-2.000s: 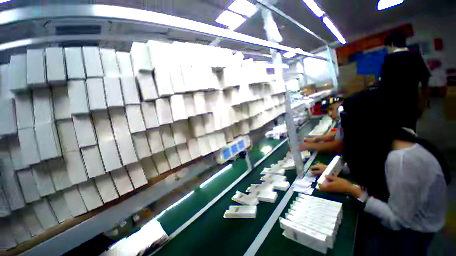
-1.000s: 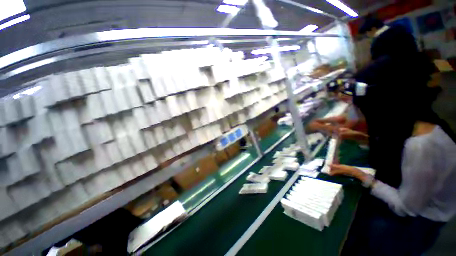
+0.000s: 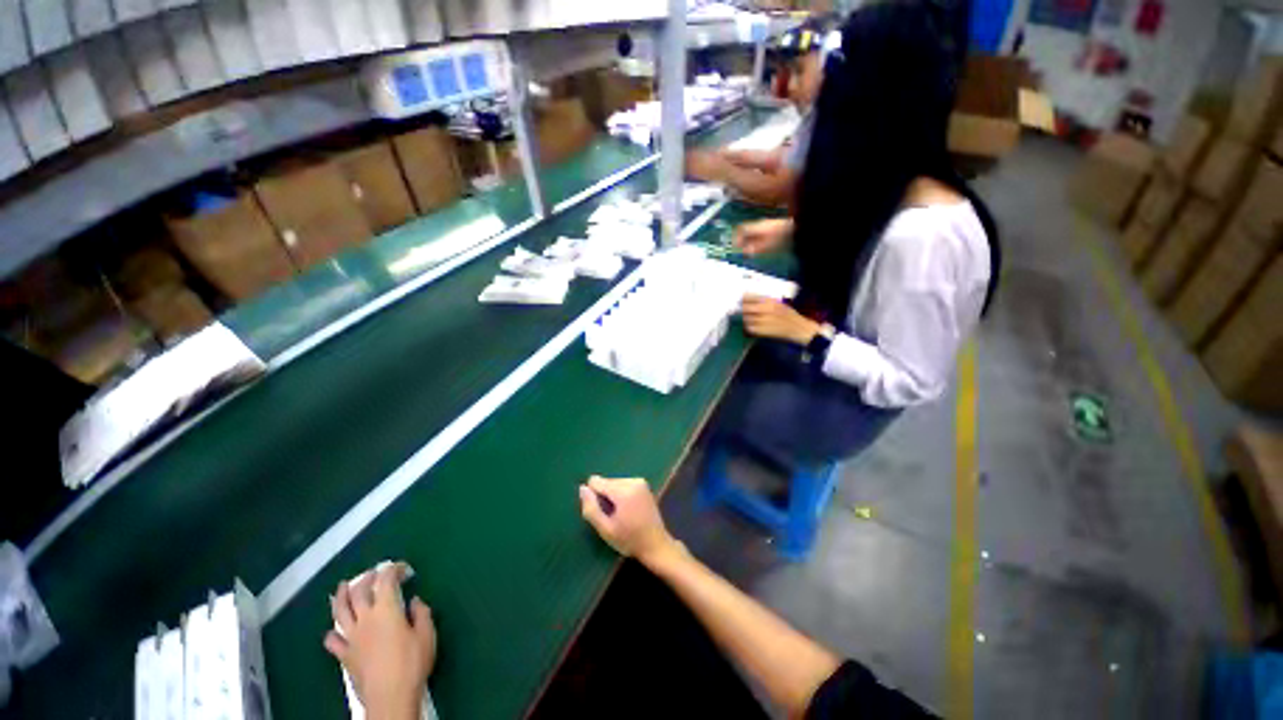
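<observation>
My left hand (image 3: 383, 640) is at the lower centre-left, its fingers spread over and gripping a slim white unit box (image 3: 352, 695), mostly hidden under the hand. My right hand (image 3: 626, 518) is above the green side bench (image 3: 493, 492) near its right edge, fingers curled closed. A small dark spot shows between its fingers; I cannot tell whether it is a thing. Several upright white boxes (image 3: 208, 664) stand in a row at the near left.
A block of white cartons (image 3: 659, 331) stands up the bench beside a seated worker (image 3: 922, 281). More cartons (image 3: 528, 276) lie on the belt (image 3: 338, 401) beyond a pale rail. A white pile (image 3: 155, 401) is at the far side. Whitish bag (image 3: 20, 612) at left edge. Blue stool (image 3: 777, 495) at right.
The view has swung down and to the right. Both my hands and the near row of boxes have come into view. The neighbouring worker's hands are now lower beside the carton block.
</observation>
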